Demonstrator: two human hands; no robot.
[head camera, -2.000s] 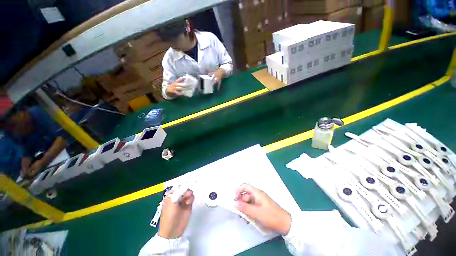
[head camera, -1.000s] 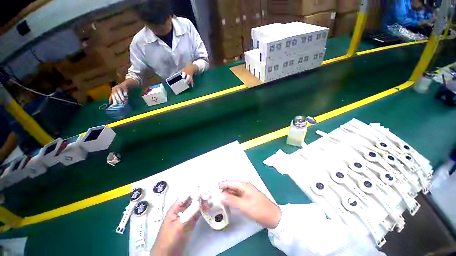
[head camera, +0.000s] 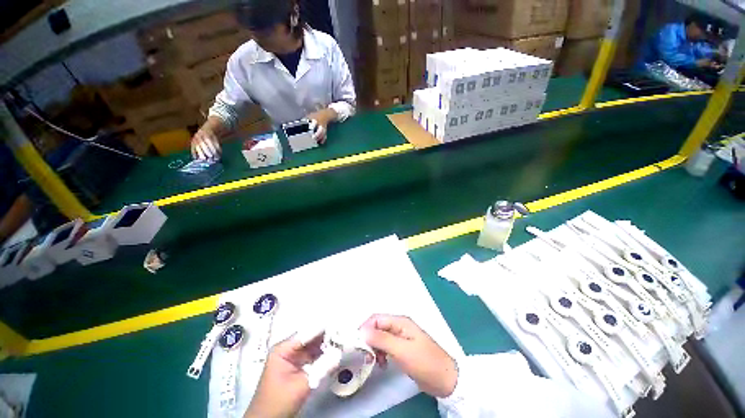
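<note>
A white wristwatch (head camera: 346, 377) with a small round black dial is held above the white work sheet (head camera: 368, 269), its strap bent up into a loop. My left hand (head camera: 286, 371) grips the strap from the left, together with something white and crumpled that may be a wiping cloth (head camera: 323, 367). My right hand (head camera: 412, 351) pinches the strap on the other side. The fingers partly hide the strap ends. Several other watches with larger black faces (head camera: 264, 304) lie on the sheet's left part.
A carrying sheet with rows of white watches (head camera: 566, 303) lies on the right. A dispenser bottle (head camera: 497, 227) stands behind it. Beyond the yellow rail, the belt carries gift boxes (head camera: 136, 225) and a small pale loop (head camera: 154, 260). A person opposite handles boxes beside stacked cartons (head camera: 490, 94).
The watch strap has gone from stretched out to a bent loop between my hands. The view has turned, showing the watches at the left. The person opposite has set down a box.
</note>
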